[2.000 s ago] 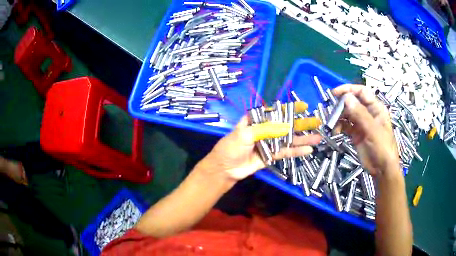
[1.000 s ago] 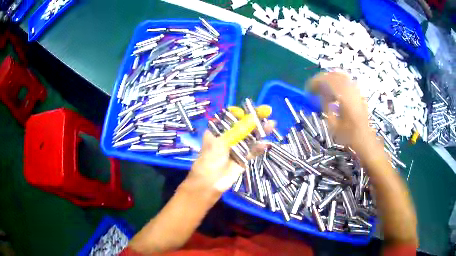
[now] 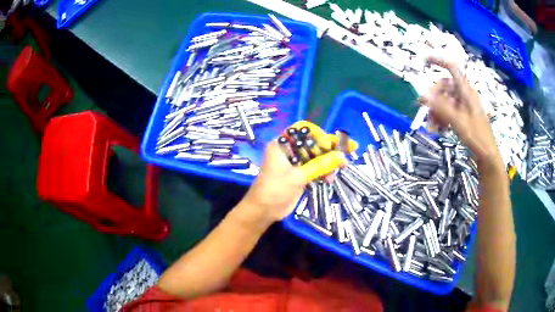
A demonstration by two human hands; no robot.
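Observation:
My left hand, with yellow finger cots, is closed round a bundle of metal tubes. Their dark round ends face up, and one tube shows between the fingertips. The hand is at the left edge of the near blue tray, which is heaped with loose metal tubes. My right hand is blurred over the edge of the white pieces pile. A white piece shows by its fingers; I cannot tell if it is held.
The left blue tray holds many tubes and faint red strands. A far blue tray and clear bag with tubes are at the right. Red stools and a blue floor bin are at the left, below the green tabletop.
The tubes in my left hand, earlier spread across the fingers, now stand bundled with ends up. My right hand has moved from over the near tray to the white pile.

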